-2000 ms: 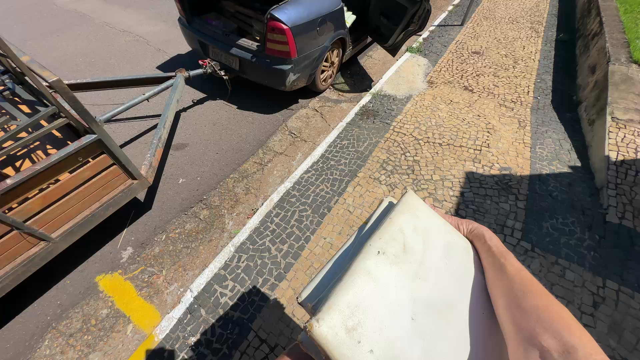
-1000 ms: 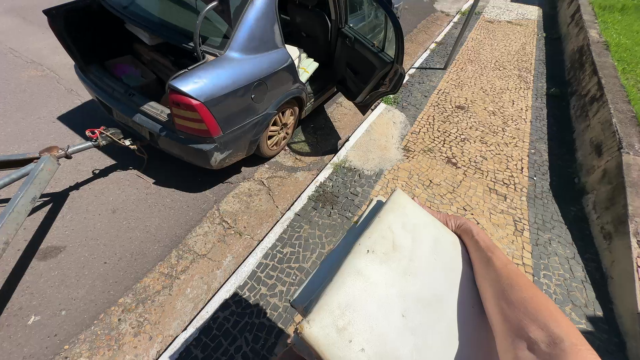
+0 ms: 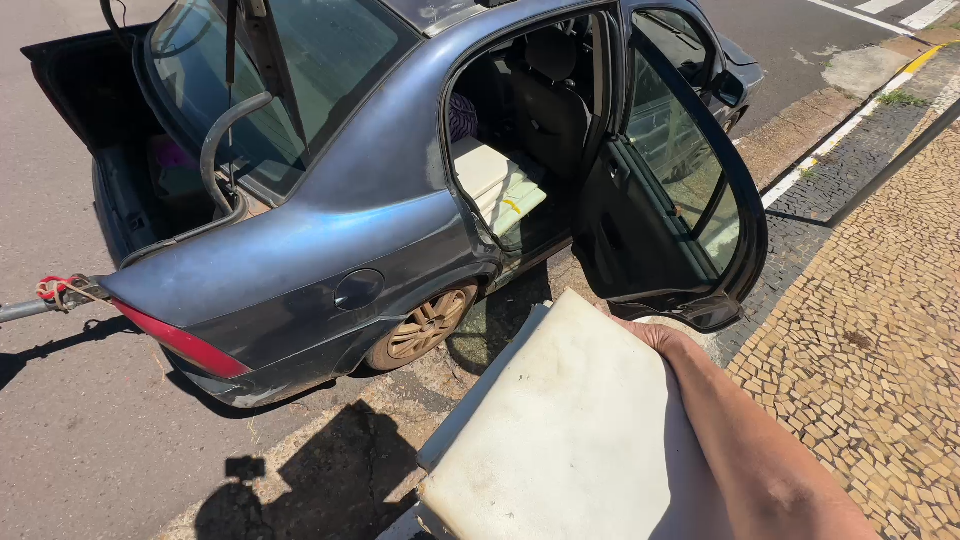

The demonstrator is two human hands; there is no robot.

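A large pale off-white panel or box-like piece (image 3: pixel 555 420), scuffed and worn at its edges, fills the lower middle of the view, with a bluish-grey layer along its left side. My right hand (image 3: pixel 649 334) grips its far right edge, and the forearm runs down to the lower right. Only a bit of my left hand (image 3: pixel 405 487) shows at the panel's lower left corner; most of it is hidden. Beyond the panel stands a dark blue car (image 3: pixel 322 247) with its rear door (image 3: pixel 652 217) open. White pieces (image 3: pixel 491 184), one with a yellow mark, lie inside on the rear seat area.
The car's trunk (image 3: pixel 142 165) stands open at the left, with a tow coupling (image 3: pixel 60 291) behind it. A rear wheel (image 3: pixel 427 326) rests by the kerb. A thin metal post (image 3: pixel 892 172) leans across the patterned stone sidewalk (image 3: pixel 862 360) at the right.
The car and its open rear door have come much nearer as the view moved forward. The trailer has left the view. Both hands keep hold of the pale panel.
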